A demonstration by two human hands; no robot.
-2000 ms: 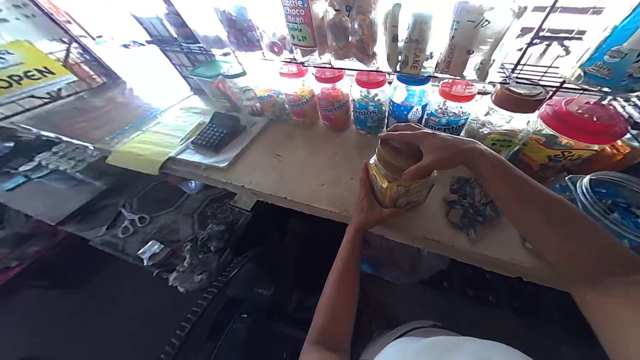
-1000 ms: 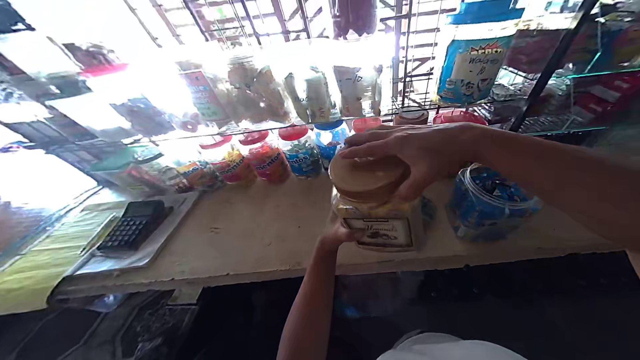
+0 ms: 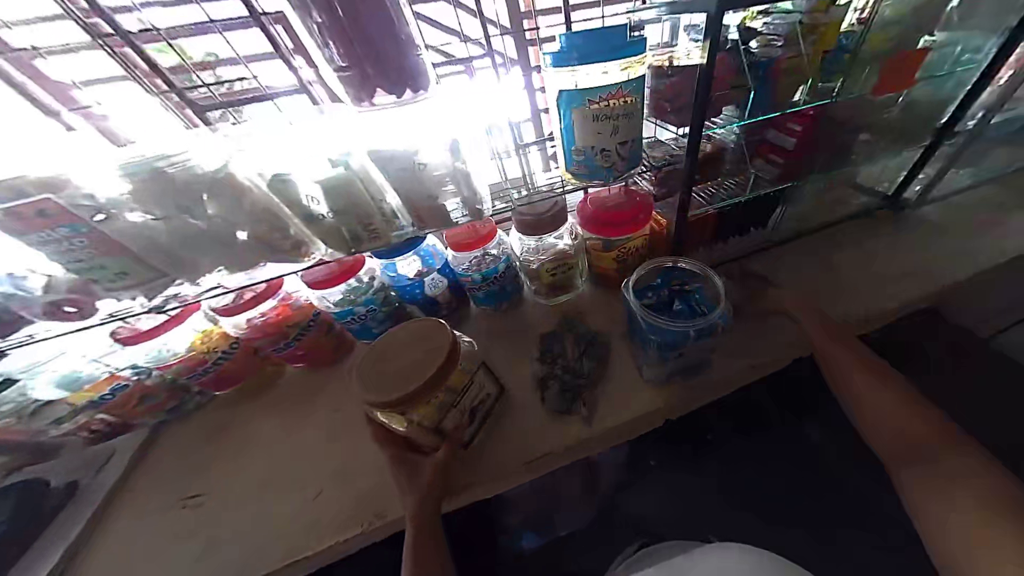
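Observation:
My left hand [image 3: 416, 460] holds a clear plastic jar [image 3: 432, 384] with a tan lid, tilted above the counter. To its right lies a small heap of wrapped candies [image 3: 571, 364]. Beside that stands a lidless clear tub [image 3: 676, 320] of blue-wrapped candies. My right hand [image 3: 756, 292] is just right of the tub, low at the counter; it is dark and blurred, so its fingers and anything in them cannot be made out.
Candy jars with red lids [image 3: 472, 236], a blue-lidded jar [image 3: 420, 276] and a brown-lidded jar [image 3: 550, 248] line the back of the wooden counter [image 3: 280, 472]. Plastic bags [image 3: 336, 200] hang behind them. A glass-shelved case [image 3: 800, 152] stands right; a blue-topped container [image 3: 604, 104] sits above.
My right hand has left the tan lid and moved right, beyond the tub of blue candies. My left hand still holds the jar. The view has swung to the right.

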